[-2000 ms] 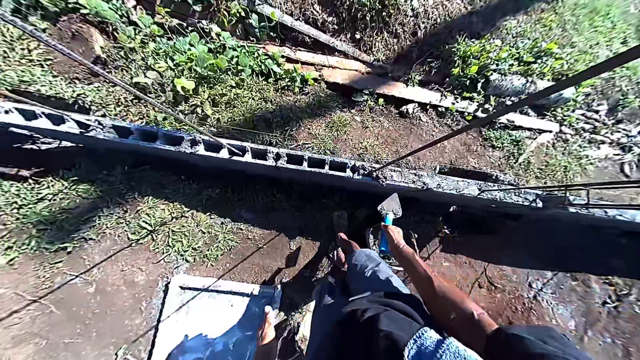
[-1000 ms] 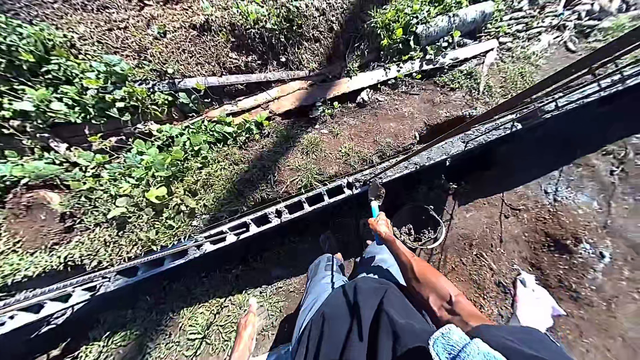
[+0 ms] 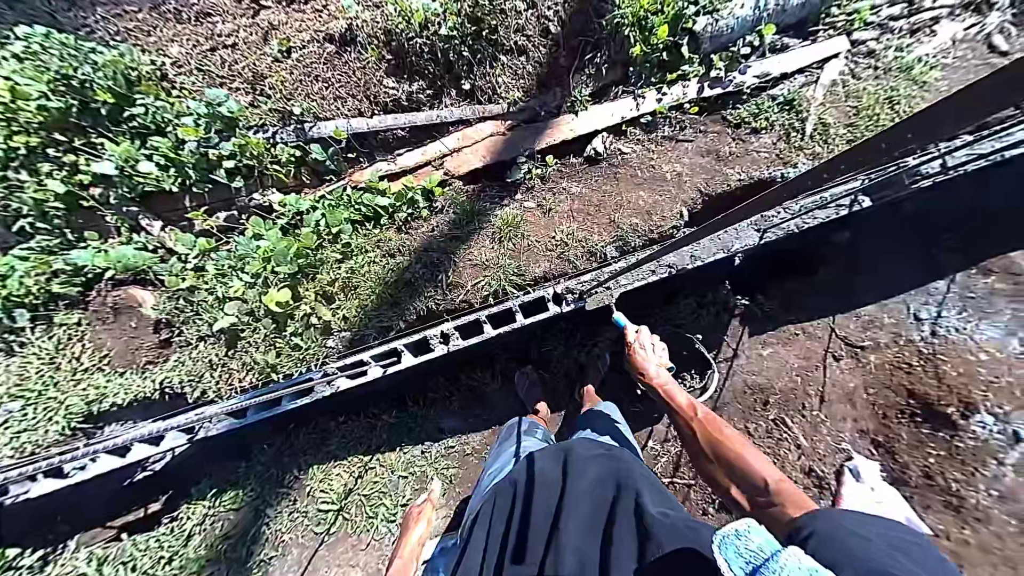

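My right hand (image 3: 646, 352) is closed around the blue handle of a trowel (image 3: 620, 320). The trowel's blade (image 3: 600, 299) is at the top of a hollow concrete block wall (image 3: 436, 340), where the open cells give way to a mortar-covered stretch. Just right of and below this hand sits a bucket (image 3: 708, 372), mostly in shadow, with its rim showing. My left hand (image 3: 420, 512) hangs low beside my left leg, away from the wall. Nothing shows in it, and its fingers look extended, though they are partly blurred.
Steel reinforcing bars (image 3: 184, 418) lie along the wall top, and a dark bar or post (image 3: 808, 180) slants up to the right. Beyond the wall are wooden boards (image 3: 560, 132) and leafy plants (image 3: 272, 264). A whitish sack (image 3: 876, 488) lies on the soil at lower right.
The view has swung, so the wall now slants up to the right. The trowel, above the ground near my feet two seconds ago, is now at the wall top. The pale board at lower left has left view.
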